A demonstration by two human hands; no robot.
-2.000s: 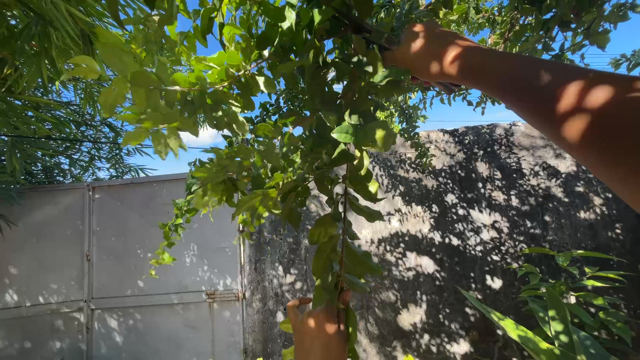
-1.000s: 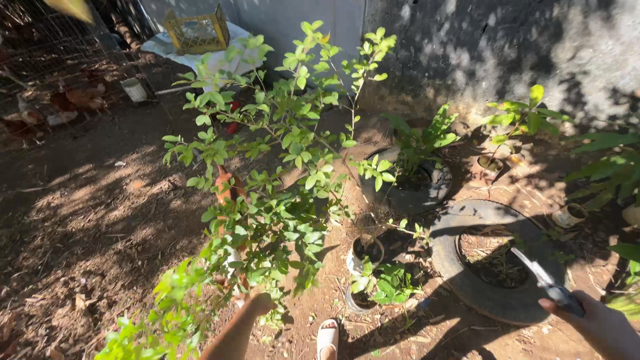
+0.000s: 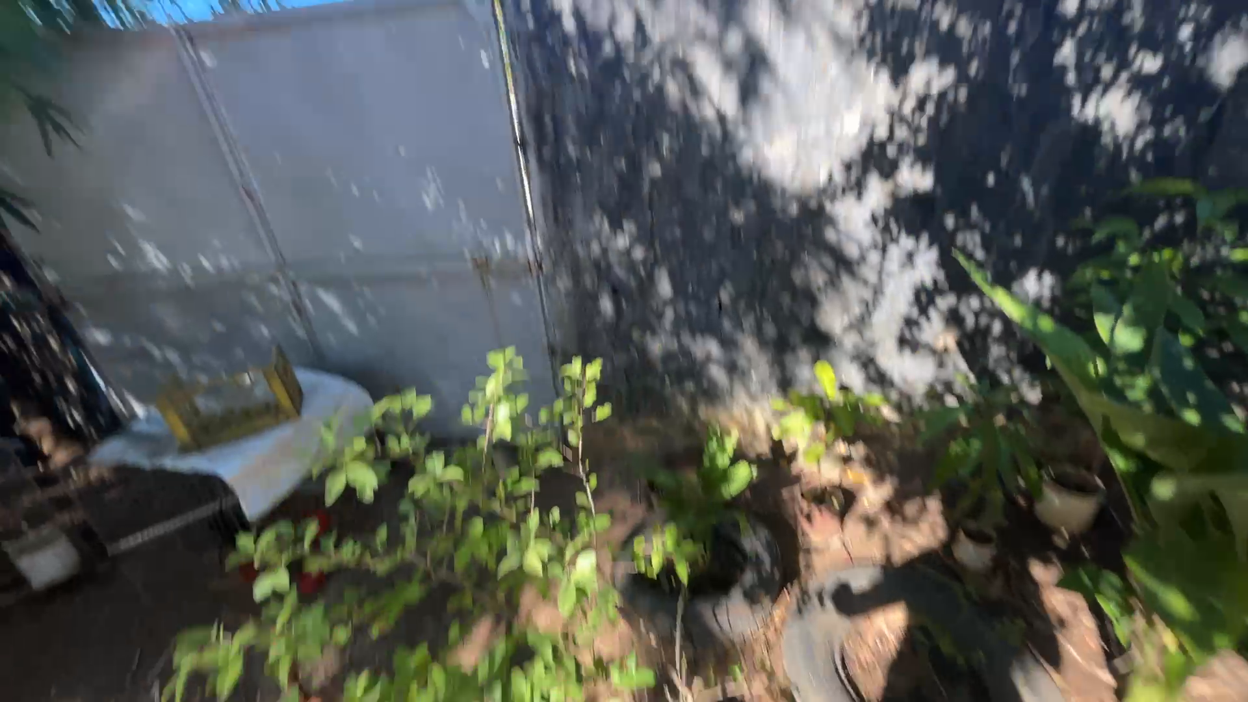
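Note:
Neither my left hand nor my right hand shows in the head view at this moment, so what they hold is hidden. A leafy green branch point(image 3: 526, 546) rises from the bottom edge, left of the middle, its small leaves spread in front of the ground and the lower part of the gate. The frame is blurred by motion.
A grey metal gate point(image 3: 390, 185) stands at the left, beside a stained wall point(image 3: 702, 244). A yellow crate point(image 3: 229, 405) rests on a white-covered surface point(image 3: 336, 400). Old tires point(image 3: 814, 624), pots point(image 3: 1068, 502) and a large-leaved plant point(image 3: 1160, 419) occupy the right.
The view has swung up from the ground toward the gate and wall. Both hands, and the pruning tool in my right hand, showed one second ago and are now out of view.

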